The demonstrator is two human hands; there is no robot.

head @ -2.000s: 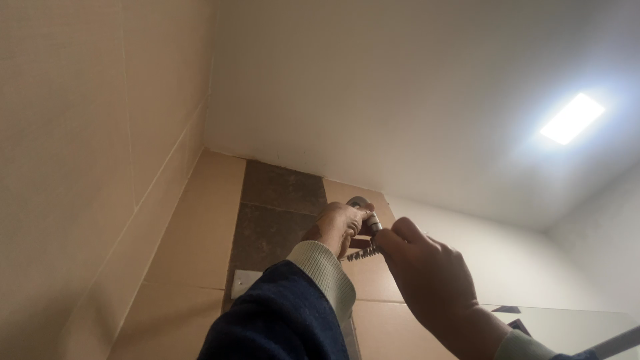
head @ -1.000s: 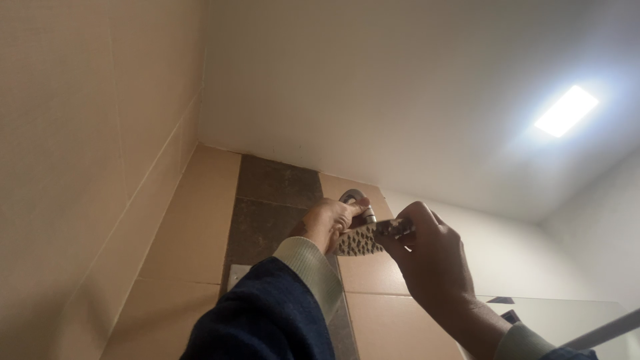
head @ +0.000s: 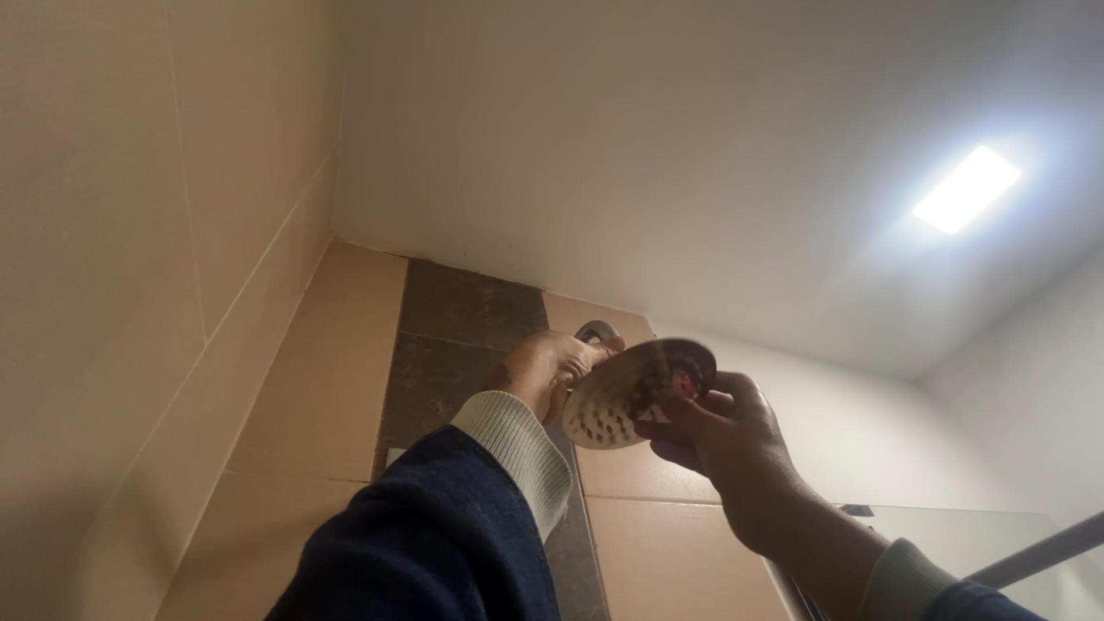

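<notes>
A round shower head (head: 608, 410) with rows of nozzles is tilted with its face toward me, below a curved metal shower arm (head: 597, 329) on the tiled wall. My left hand (head: 552, 366) is closed around the lower part of the shower arm, partly behind the shower head; its fingertips are mostly hidden. On the right, my right hand (head: 720, 423) grips the rim of the shower head, thumb and fingers on its face and edge. The joint between arm and head is hidden by my left hand and the disc.
Beige tiles (head: 293, 371) and a dark tile strip (head: 470, 302) cover the wall up to the ceiling (head: 621, 155). A ceiling light (head: 966, 190) shines at the right. Lower right are a glass panel (head: 966, 535) and a metal bar (head: 1044, 548).
The shower head, seen edge-on two seconds ago, has tilted so that its nozzle face shows. My right hand has shifted with its rim; my left hand stays near the arm.
</notes>
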